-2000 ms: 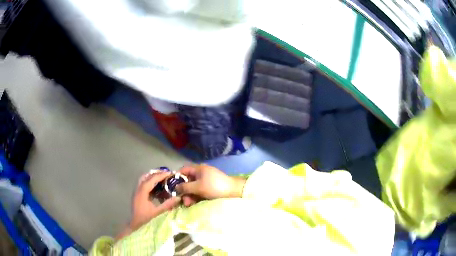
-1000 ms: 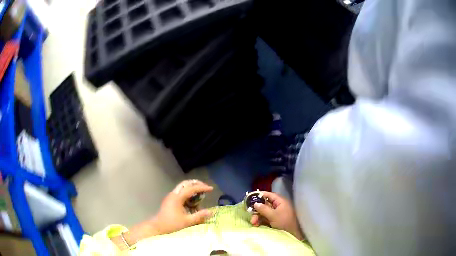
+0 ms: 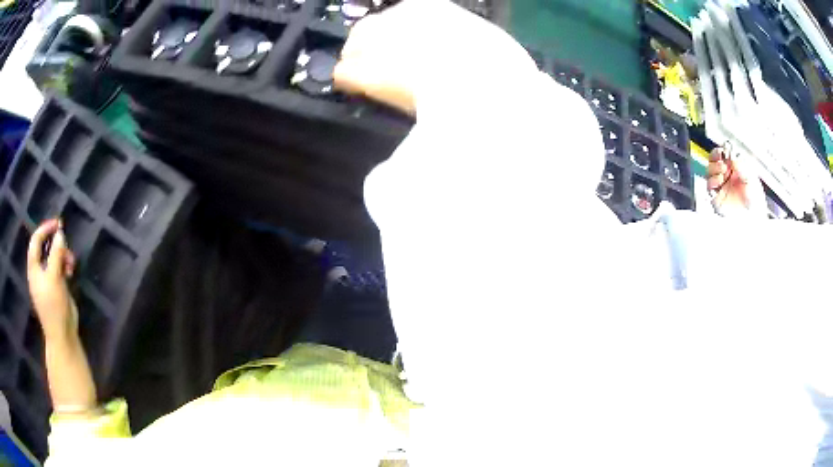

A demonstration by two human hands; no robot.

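Observation:
My left hand [image 3: 51, 278] reaches over a black foam tray [image 3: 114, 178] at the left. Its fingers are bent at a pocket of the tray; whether it holds a watch head is too blurred to tell. The tray pockets near it look dark, with no watch head clearly visible. My right hand is not in view; a large white, overexposed sleeve and body cover the right side.
A person in white [image 3: 548, 301] stands very close. A hand [image 3: 379, 68] is over a black tray stack [image 3: 265, 137] with round units. Another black tray [image 3: 639, 150] with round units lies beyond. A hand [image 3: 729, 182] shows at right, near pale stacked trays [image 3: 758, 109].
The view has swung to trays with round units. My left hand has moved from in front of my body to the black tray at far left. My right hand and its watch head have left view.

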